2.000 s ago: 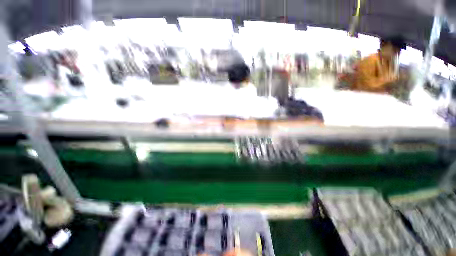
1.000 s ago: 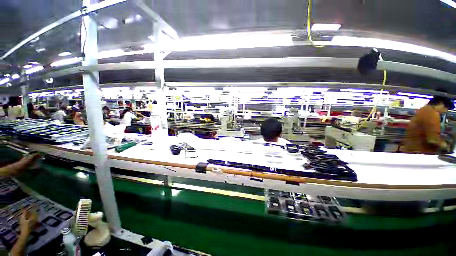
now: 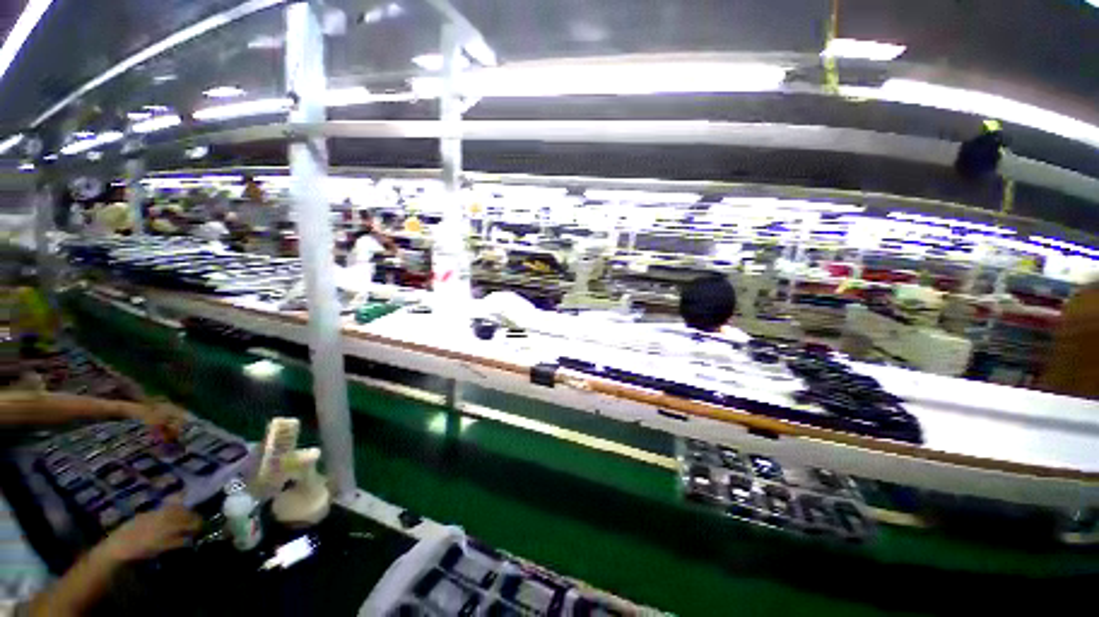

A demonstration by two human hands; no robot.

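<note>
Neither of my hands is in view. Nearest in front of me, at the bottom edge, is a grey tray (image 3: pixel 416 576) with a thick pale rim and rows of pockets. Dark-edged phone housings (image 3: pixel 530 593) lie in the pockets. The tray is cut off by the picture's bottom edge and a little blurred.
At the left, another person's hands (image 3: pixel 154 530) are over a filled tray (image 3: pixel 235 472). A beige fan (image 3: pixel 301 497) and small bottle (image 3: pixel 242 518) stand between the trays, by a white post (image 3: pixel 316 241). Beyond are a green conveyor (image 3: pixel 542 494) and raised shelf (image 3: pixel 482 362).
The view has swung up and to the left from my tray. The fingertips at the bottom edge two seconds ago are gone. The other person's hands and tray now show more fully.
</note>
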